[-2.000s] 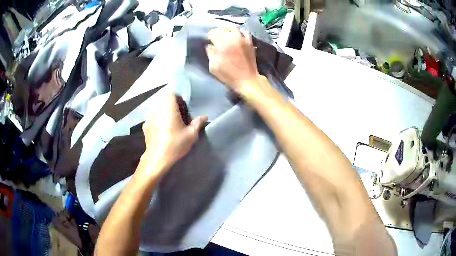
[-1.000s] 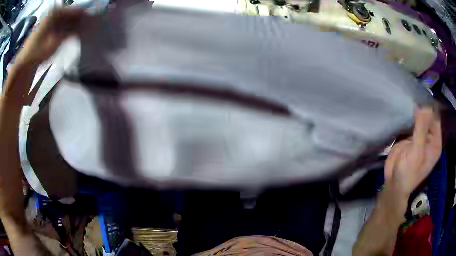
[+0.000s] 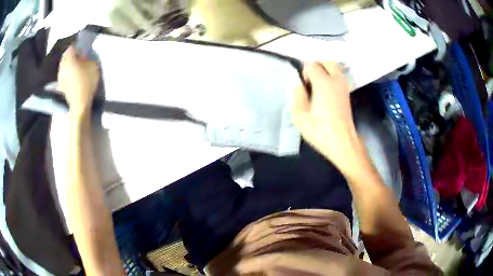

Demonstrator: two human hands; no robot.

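Observation:
A light grey panel (image 3: 194, 75) is stretched between my two hands over the front of the white table (image 3: 151, 161). A dark strip (image 3: 146, 110) runs along its lower left part. My left hand (image 3: 80, 78) grips its upper left corner. My right hand (image 3: 324, 102) grips its right end, fingers bent over the edge; some fingertips are hidden. The panel's lower right corner hangs past the table's front edge.
Dark and grey cloth (image 3: 38, 178) is heaped at the left. The beige machine bed (image 3: 221, 21) is at the top, with a grey flap (image 3: 308, 16) on it. A blue basket (image 3: 413, 156) with red cloth (image 3: 462, 161) beside it is at the right. A small grey scrap (image 3: 240, 168) lies over my lap.
The cloth has come down from close in front of the camera and lies flatter over the table. My right hand has moved inward to the left; my left hand has moved slightly right and down.

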